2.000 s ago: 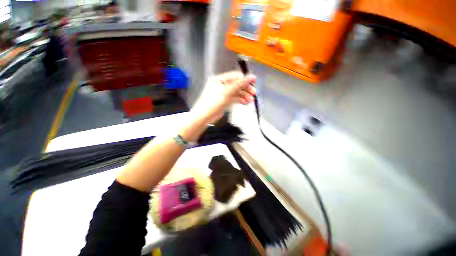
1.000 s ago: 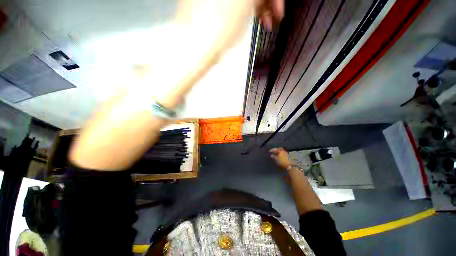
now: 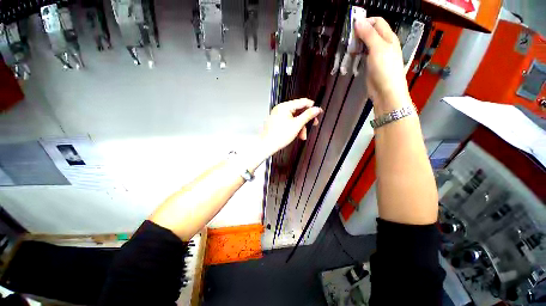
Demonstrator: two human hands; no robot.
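A row of grey metal clips (image 3: 211,30) hangs along the top of the tall unit. My right hand (image 3: 381,54) is raised at the upper right, with thumb and fingers on one metal clip (image 3: 354,37). My left hand (image 3: 293,124) is lower and to its left, in front of the dark hanging space. Its thumb and fingers are bent close together beside a dark strip; whether they pinch it is unclear. Long thin black strips (image 3: 320,158) hang down there, one thicker strip (image 3: 340,170) reaching near the floor.
A wooden tray (image 3: 200,269) of black strips lies at lower left, beside an orange base panel (image 3: 233,244). Papers (image 3: 72,158) are on the pale wall. An orange control box (image 3: 521,66) and a loose white sheet (image 3: 503,122) are at right, above machine parts (image 3: 479,224).
The view has swung right to the hanging unit and then up to its clips. My right hand has risen from low over the floor to a clip. My left hand now shows below clip height.
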